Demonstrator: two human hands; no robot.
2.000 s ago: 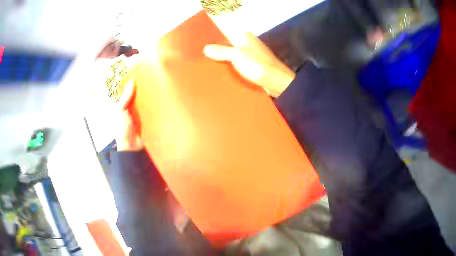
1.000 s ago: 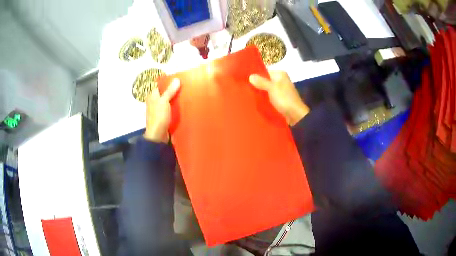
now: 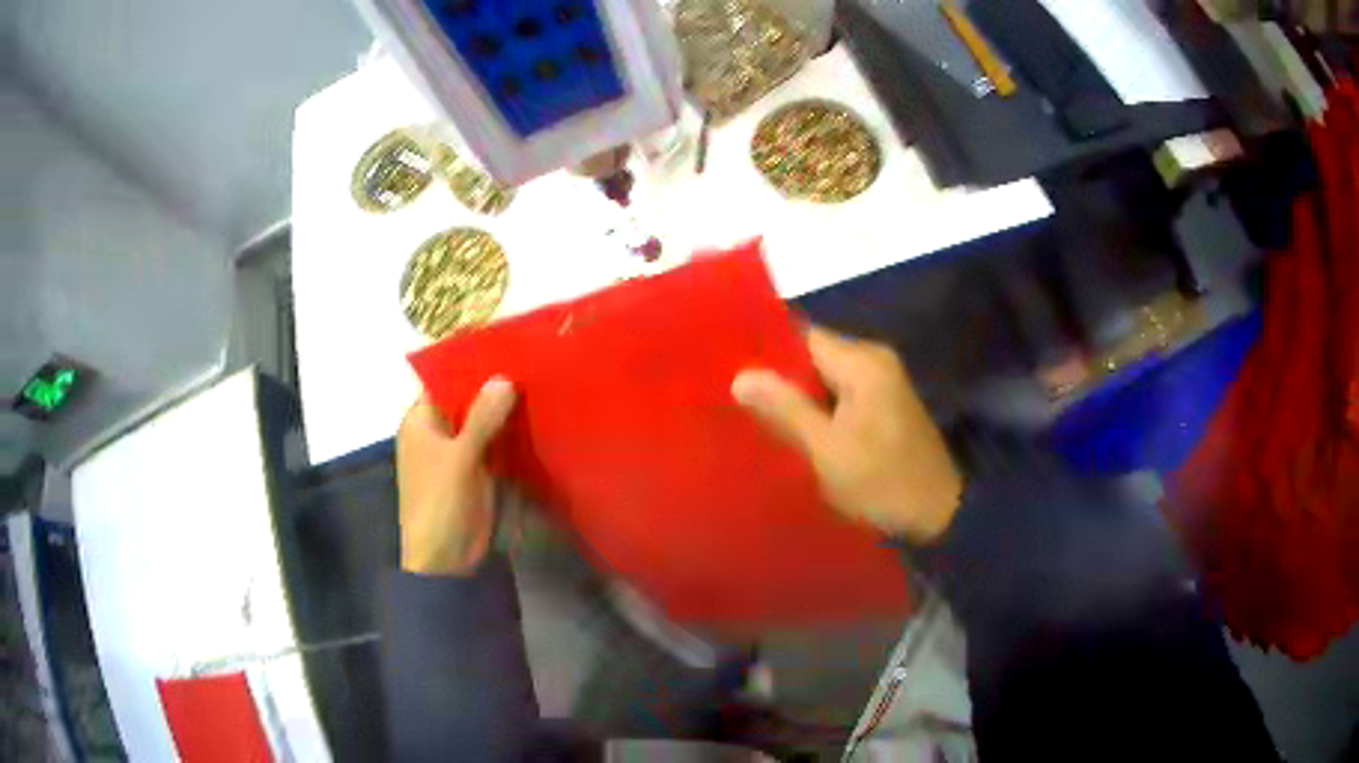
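Observation:
A red panel (image 3: 656, 432) is held between both hands in front of the bench, its far edge over the white bench top. My left hand (image 3: 455, 477) grips its left edge, thumb on top. My right hand (image 3: 872, 432) grips its right edge, thumb on top. The near end of the panel bends down and is blurred. The fastener-setting machine (image 3: 522, 67), with a blue keypad, stands just beyond the panel. The dark setting point (image 3: 614, 185) shows under its head, apart from the panel.
Fastener dishes (image 3: 456, 283) lie left of the machine and another dish (image 3: 817, 151) right. A bag of fasteners (image 3: 733, 52) is behind. A phone (image 3: 1043, 67) and orange stick (image 3: 976, 45) lie at right. Red panels (image 3: 1267, 477) hang far right. The white side table (image 3: 179, 522) holds a red panel (image 3: 216, 719).
The held panel has moved back from the machine toward me since one second ago, and its near end now bends down. Both hands still hold it.

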